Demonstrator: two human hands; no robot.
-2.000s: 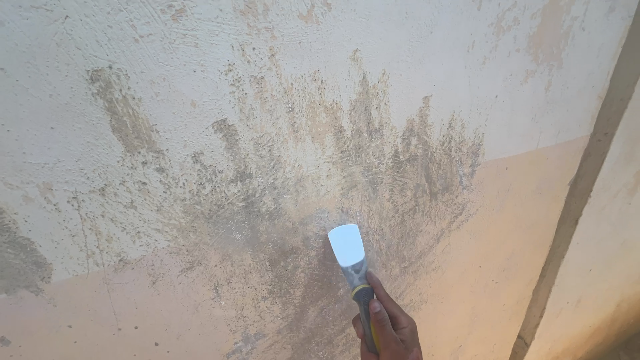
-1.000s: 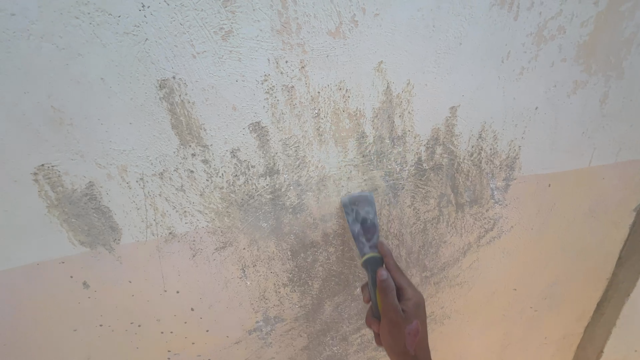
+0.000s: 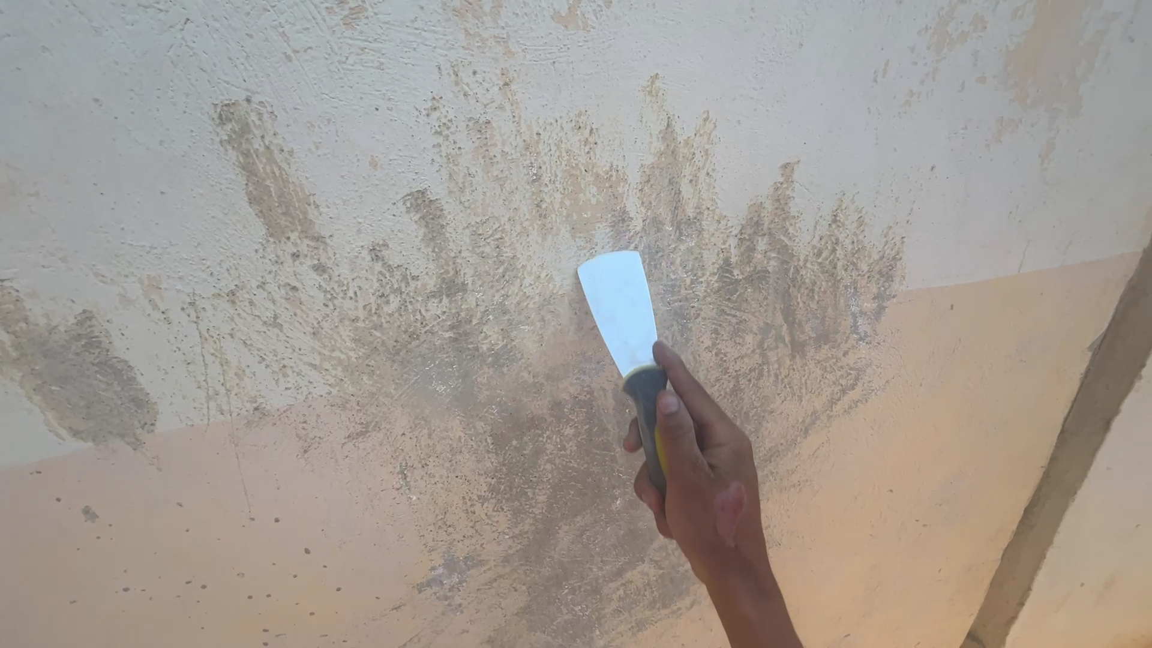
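Observation:
My right hand (image 3: 706,459) comes up from the lower right, closed around the dark grey and yellow handle of a putty knife (image 3: 621,310). One finger lies along the base of its blade. The flat blade points up and slightly left and shines pale in the light. Behind it stands a painted wall (image 3: 900,108), white above and peach below. A rough patch with the paint worn off (image 3: 576,486) spreads around and below the blade, brown-grey and speckled. I cannot tell whether the blade's edge touches the wall. My left hand is out of view.
Further scraped spots lie to the left, one a grey patch (image 3: 90,382) and one a narrow streak (image 3: 268,171). A brown strip (image 3: 1071,441) runs slantwise down the wall at the right. Faded paint (image 3: 1053,54) shows at the upper right.
My right hand still grips the putty knife. The blade looked darker a second ago and now looks bright and pale. The view has shifted between frames.

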